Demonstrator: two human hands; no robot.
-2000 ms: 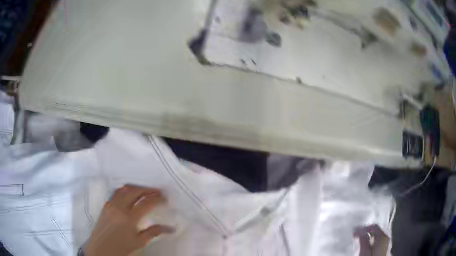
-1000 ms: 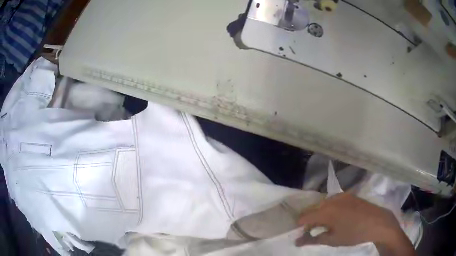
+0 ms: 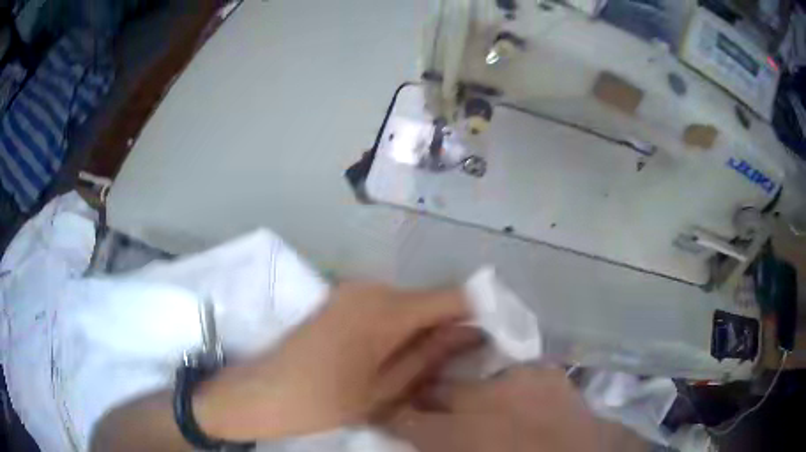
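Note:
My left hand (image 3: pixel 353 353), blurred, with a dark band and a metal bracelet at the wrist, is over the front edge of the machine table. Its fingers meet my right hand (image 3: pixel 521 410), also blurred and cut off by the bottom edge. Both hands grip the white garment piece (image 3: pixel 256 274) between them, and a small white corner sticks up beyond the fingertips. The rest of the white cloth lies at the left and lower left. The fingertips are partly hidden, and no tool can be made out.
The cream sewing machine (image 3: pixel 566 168) stands on the table (image 3: pixel 265 115) ahead, with its control panel (image 3: pixel 729 57) at upper right. A small parts tray (image 3: pixel 735 335) sits at the table's right edge. Blue striped cloth (image 3: pixel 53 124) is at upper left.
The cloth has been lifted over the table's front edge. My left hand has come into view and met my right hand near the middle. The view shows more of the machine.

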